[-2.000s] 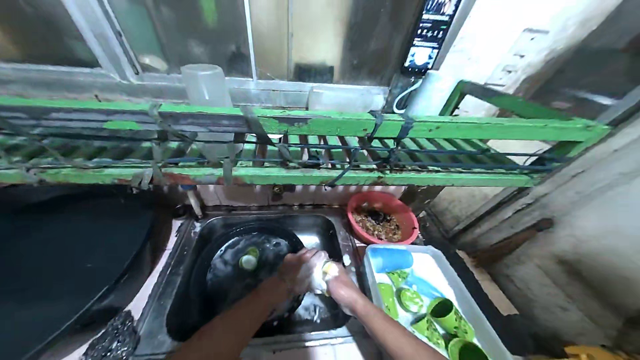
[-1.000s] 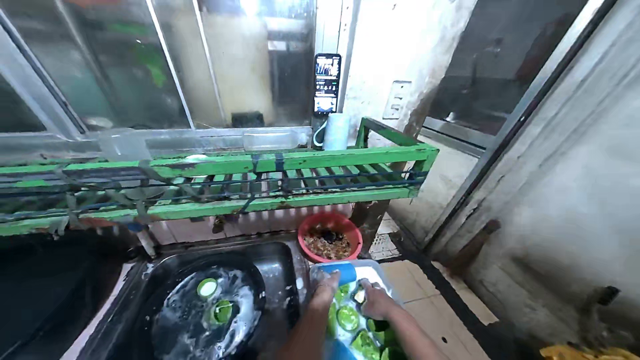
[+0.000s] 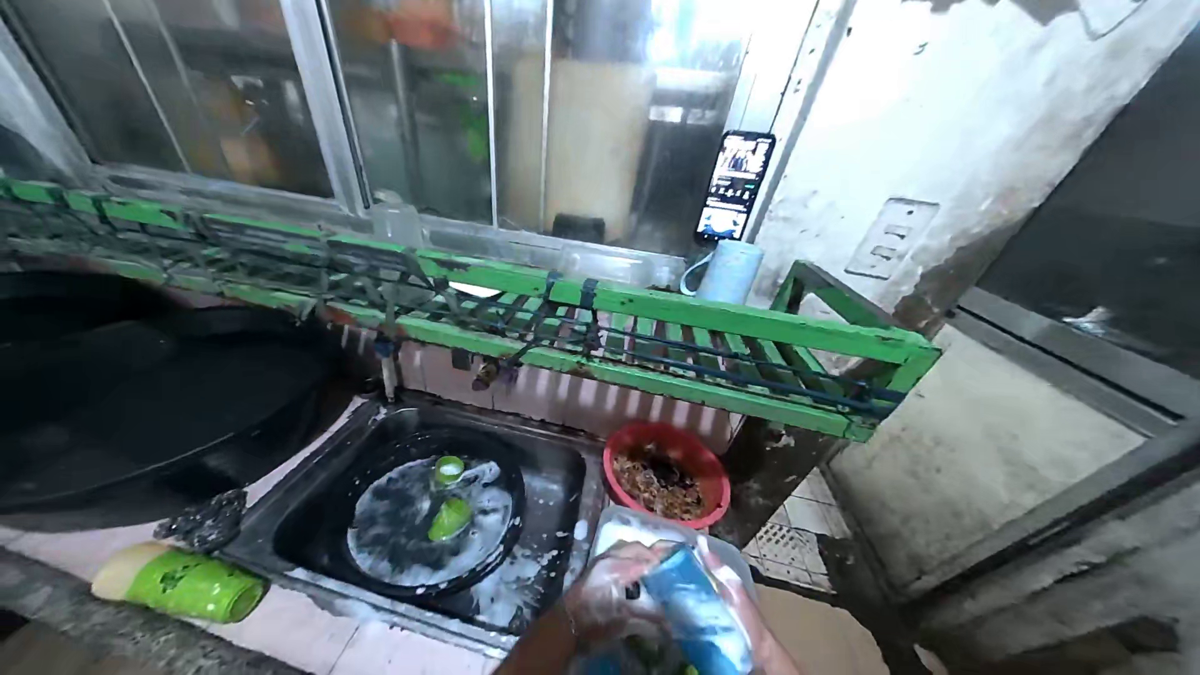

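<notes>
Both soapy hands are around a blue plastic cup (image 3: pixel 698 609) over a white tub (image 3: pixel 614 525) at the bottom right. My left hand (image 3: pixel 619 586) grips the cup's left side near its rim, and my right hand (image 3: pixel 745 600) is along its right side. What else lies in the tub is mostly hidden by the hands and cup. To the left, a round black basin (image 3: pixel 511 469) of sudsy water sits in the metal sink (image 3: pixel 558 487); a small green cup (image 3: pixel 448 470) and another green item (image 3: pixel 451 518) are in it.
A red bowl of food scraps (image 3: pixel 720 483) stands behind the tub. Green cups (image 3: pixel 192 583) lie on the left counter beside a crumpled dark bundle (image 3: pixel 206 520). A green slatted rack (image 3: pixel 637 305) spans above the sink, with a light blue mug (image 3: pixel 729 272) and phone (image 3: pixel 736 186). Large dark vessels (image 3: pixel 169 394) are at left.
The hands worked over the sink two seconds ago, then reached into the tub. Now they hold the blue cup, which lay in the tub in the earlier frames. The view has shifted.
</notes>
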